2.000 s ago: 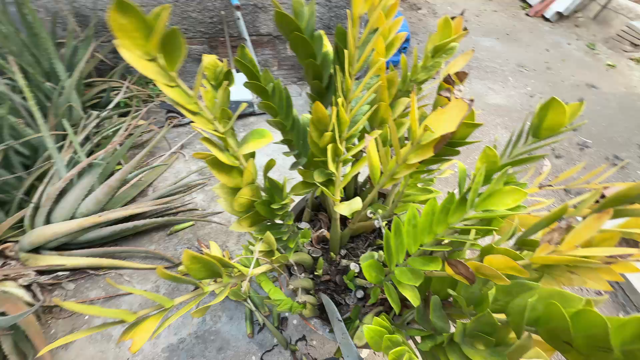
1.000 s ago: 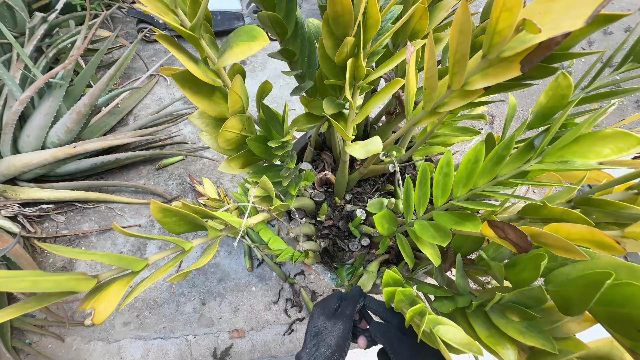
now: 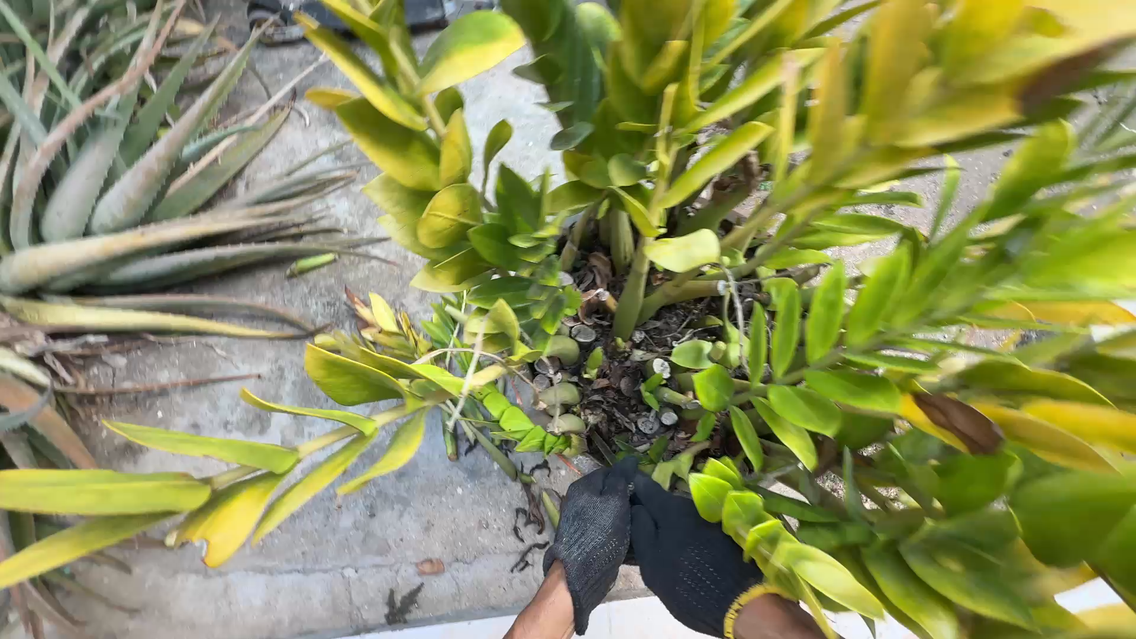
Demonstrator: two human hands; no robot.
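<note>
A large ZZ plant (image 3: 630, 293) with green and yellowing leaflets fills the middle and right of the head view. My left hand (image 3: 596, 524), in a dark grey knit glove, is at the near edge of the plant's base. Against it, on its right, is my right hand (image 3: 688, 550), in a dark glove with a yellow cuff. The fingers of both come together beside the dark soil and litter (image 3: 612, 399), where cut stem stubs (image 3: 650, 422) show. Whatever lies between the fingers is hidden, and leaflets partly cover the right hand.
Aloe-like plants (image 3: 124, 186) with long spiny leaves stand at the left on a concrete surface (image 3: 355, 550). A yellow-green frond (image 3: 240, 479) reaches out low to the left. Dark debris (image 3: 404, 603) lies on the concrete. Leafy stems crowd the right side.
Two seconds ago a blade showed at the near edge of the base and no hands were in view; one second ago both gloved hands were there. The view has moved closer to the base.
</note>
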